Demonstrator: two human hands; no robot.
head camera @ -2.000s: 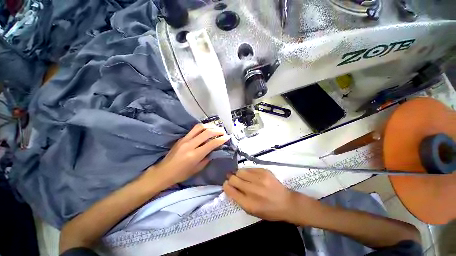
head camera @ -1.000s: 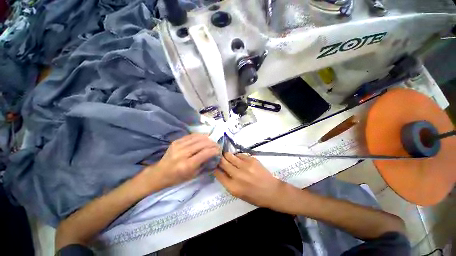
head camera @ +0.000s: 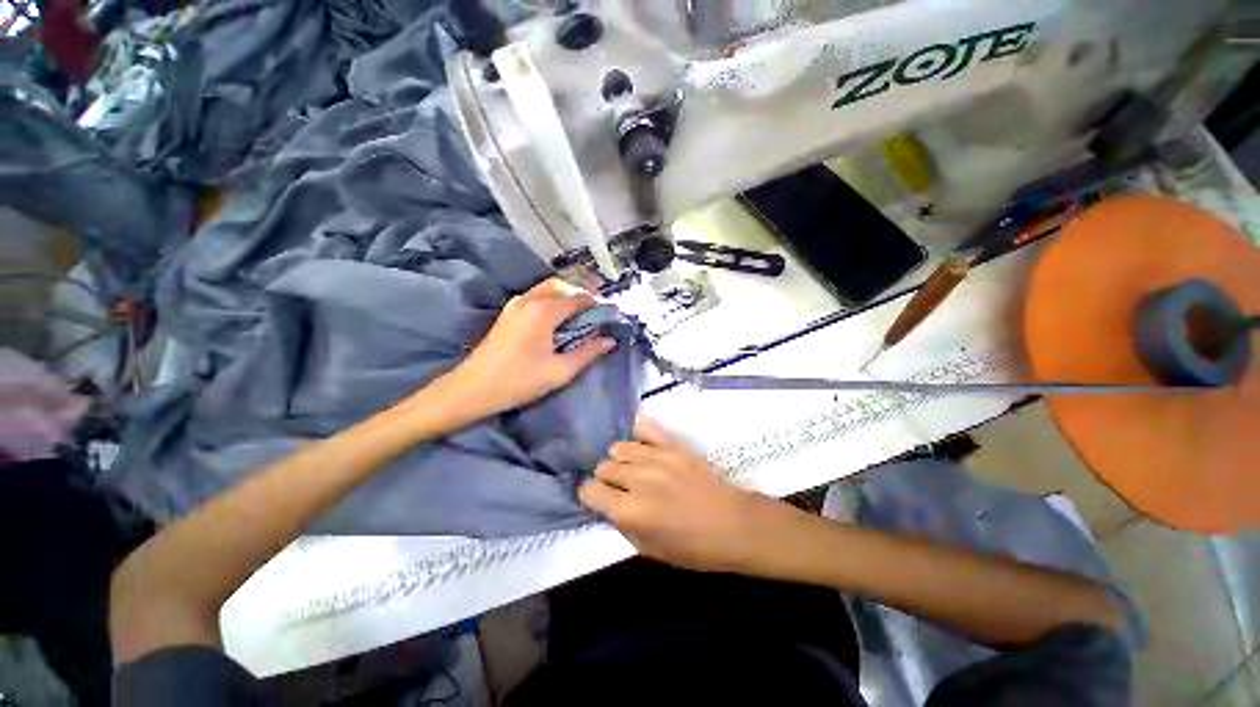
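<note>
The grey garment (head camera: 359, 318) lies heaped left of the sewing machine (head camera: 774, 104) and reaches under the needle area. My left hand (head camera: 532, 356) grips the garment's edge just in front of the presser foot (head camera: 615, 283), with a fold between thumb and fingers. My right hand (head camera: 670, 497) is bent around the garment's near edge, lower and to the right, fingertips on the cloth. The grey binding strip (head camera: 884, 385) runs from the tape roll (head camera: 1191, 332) on the orange reel (head camera: 1105, 414) to the cloth at the foot. The needle tip is too small to tell.
Thread snips (head camera: 730, 258) and a black phone (head camera: 835, 232) lie under the machine arm, with a yellow item (head camera: 909, 163) behind. A wooden-handled awl (head camera: 923, 304) lies left of the reel. Scale marks (head camera: 401, 587) run along the white table's front edge. More cloth (head camera: 981, 532) hangs below.
My left hand has moved up to the foot and holds a raised fold. My right hand has moved away from it, nearer the table's front. The garment now covers the paler cloth. The view has shifted.
</note>
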